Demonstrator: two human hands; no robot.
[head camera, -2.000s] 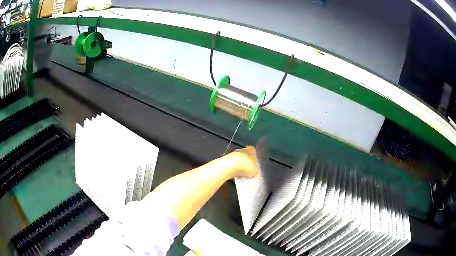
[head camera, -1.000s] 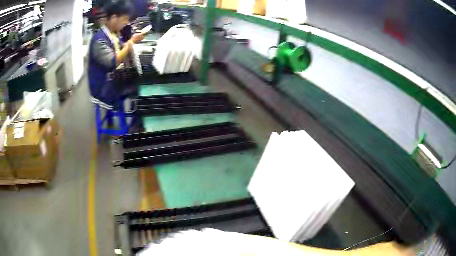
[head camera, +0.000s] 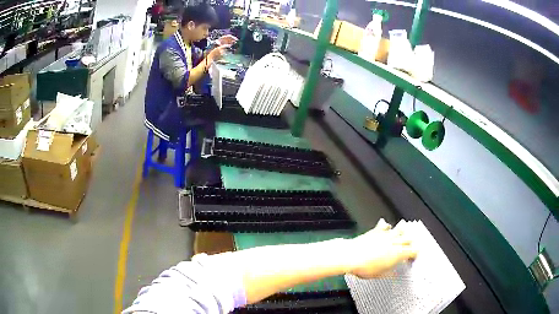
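My left hand (head camera: 383, 251) reaches in from the lower left, its fingers closed on the upper edge of a white circuit board (head camera: 398, 288) with fine dot rows. This board stands upright at the near face of a small group of upright white boards (head camera: 432, 254) at the lower right. The fingers cover part of its top edge, and whether it touches the boards behind is hard to tell. My right hand is not in view.
Black toothed racks (head camera: 263, 208) lie across the green bench top (head camera: 263, 181). A seated person (head camera: 178, 80) works farther along, beside more upright white boards (head camera: 266, 86). A green spool (head camera: 424, 130) hangs from the shelf rail. Cartons (head camera: 55, 168) stand at left.
The view has swung left along the bench. My left hand has moved from the long board row at the right, with a board, to the smaller board group.
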